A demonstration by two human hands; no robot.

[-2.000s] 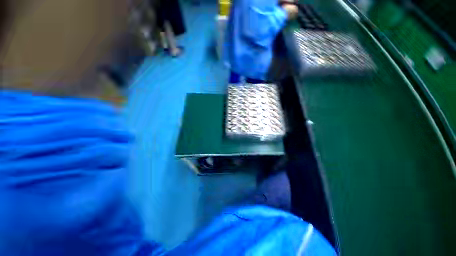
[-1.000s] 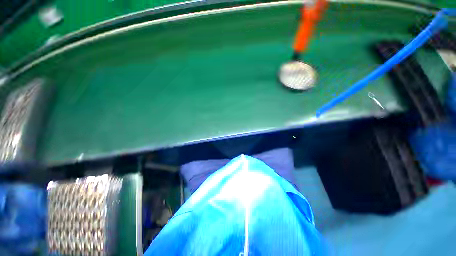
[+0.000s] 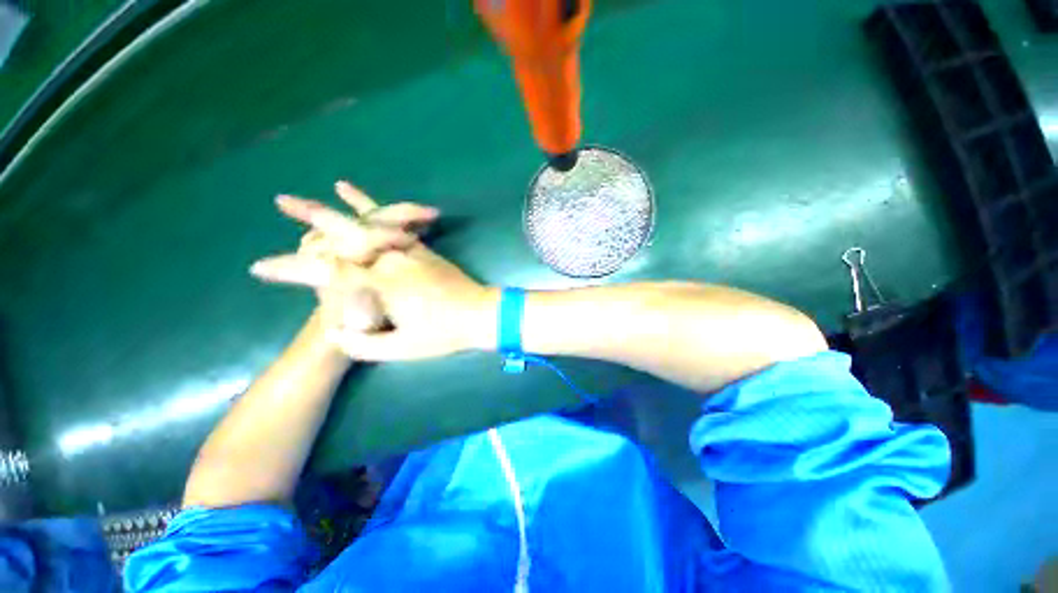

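Observation:
My right hand (image 3: 424,304), with a blue band on the wrist, crosses over my left hand (image 3: 334,304) above the green bench (image 3: 743,151). The two hands touch and overlap, with fingers interlaced and several spread towards the far left. No object shows in either hand, but the overlap hides parts of both palms. The orange electric screwdriver (image 3: 543,75) hangs from above, its dark nose at the upper edge of the round silvery speckled dish (image 3: 589,214). The dish is to the right of my hands.
Black compartment trays (image 3: 986,151) lie at the right. A binder clip (image 3: 861,290) is at the bench's near edge. A thin blue cord (image 3: 563,376) runs from the wrist band. Part of a silvery parts tray (image 3: 137,531) shows at lower left, beside a blue sleeve.
The view has turned from the left side floor and trays to the bench. Both hands and bare forearms have come into view, crossed together. The screwdriver and dish appear nearer and larger.

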